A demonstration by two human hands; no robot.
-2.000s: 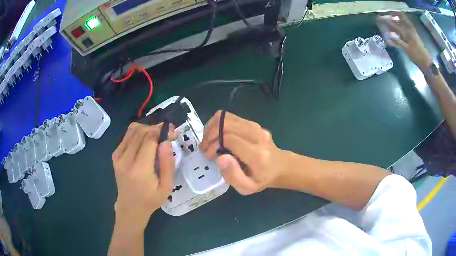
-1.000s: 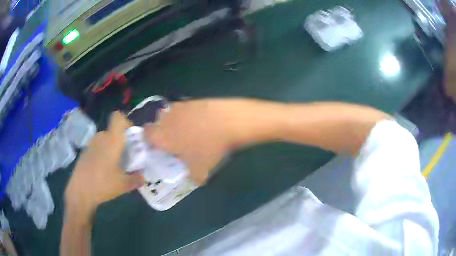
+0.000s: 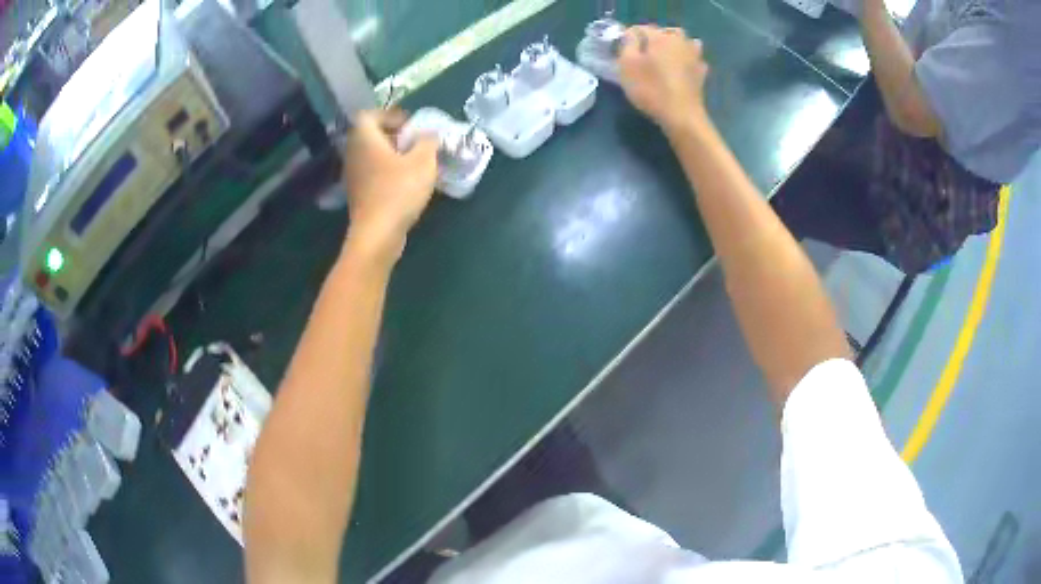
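My left hand (image 3: 390, 177) has its thumb and fingers around the near end of a white plug adapter (image 3: 466, 165), prongs up. My right hand (image 3: 664, 78) is on another white adapter (image 3: 599, 51) at the far end of the group, its fingers partly covering it. Between my hands, white adapters (image 3: 527, 112) stand side by side on the green bench, prongs up. The white socket board (image 3: 217, 439) lies at the lower left, partly hidden by my left forearm; no adapter shows on its visible part.
The cream tester (image 3: 114, 171) with a green light stands at the left. A red lead (image 3: 154, 333) loops behind the socket board. Rows of white adapters (image 3: 80, 479) lie at the lower left by the blue mat (image 3: 57, 399). Another person (image 3: 970, 91) sits at the upper right.
The view has turned right. Both my hands have left the socket board and moved to the adapters further along the bench. The black probes are no longer in my hands.
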